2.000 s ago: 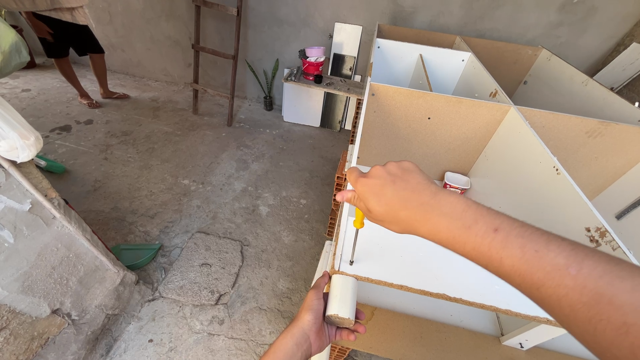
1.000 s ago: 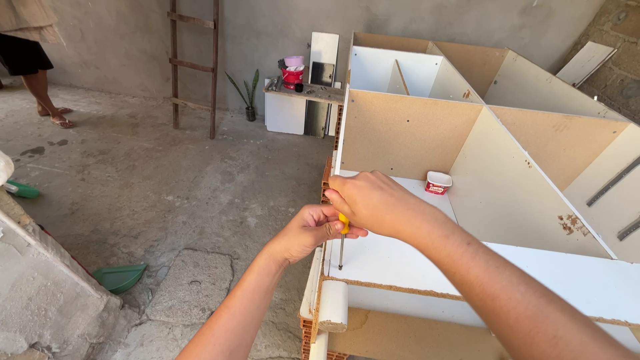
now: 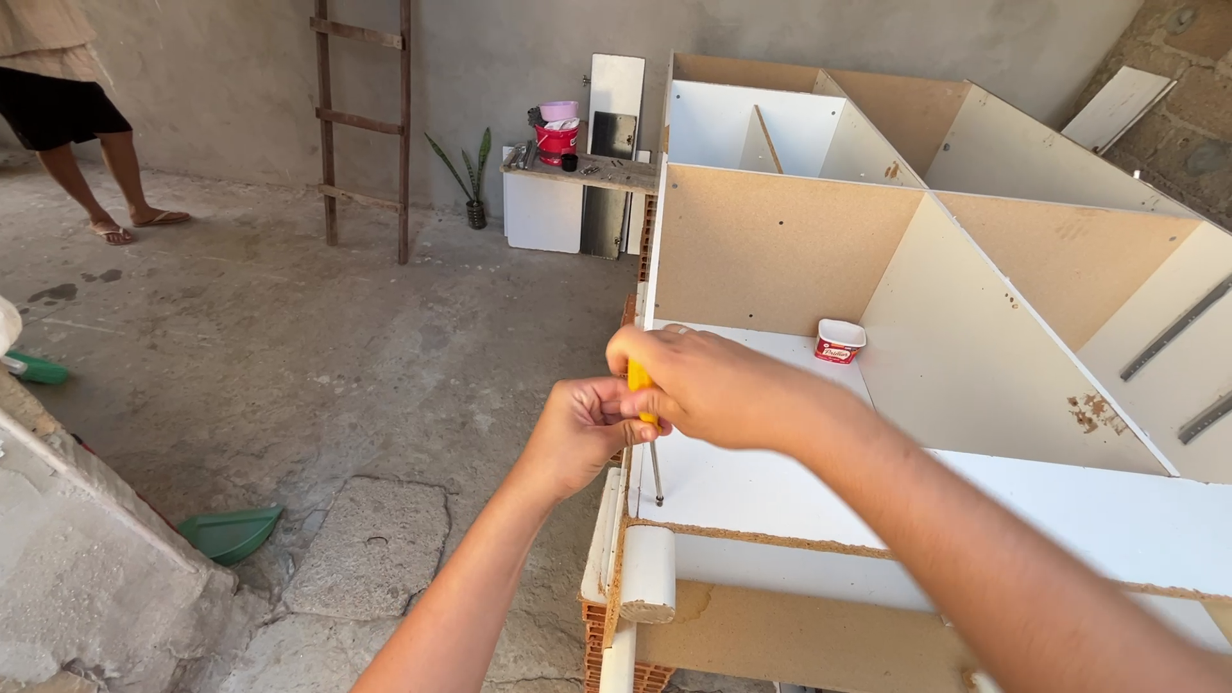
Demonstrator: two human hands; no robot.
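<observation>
My right hand [image 3: 712, 385] grips the yellow handle of a screwdriver [image 3: 657, 472] from above. The shaft points down, and its tip meets a screw at the near left corner of a white cabinet panel [image 3: 770, 491]. Against the lower part of the handle, the fingers of my left hand [image 3: 577, 433] are bent; whether they grip it or only touch it, I cannot tell. Just below the tip, a white rounded wooden leg [image 3: 650, 573] lies at the cabinet's corner. A small red and white plastic tub [image 3: 839, 342] sits inside the cabinet.
Hollow bricks [image 3: 597, 635] support the cabinet's left side. A person [image 3: 106, 164] stands at the far left. A wooden ladder [image 3: 404, 125] leans on the wall, near a potted plant [image 3: 475, 207] and a bench [image 3: 616, 173] with a red bucket. A green dustpan [image 3: 231, 532] lies on the floor.
My left hand has left the white rounded leg, which it held two seconds ago, and risen to the screwdriver's handle. My right hand has stayed on the screwdriver.
</observation>
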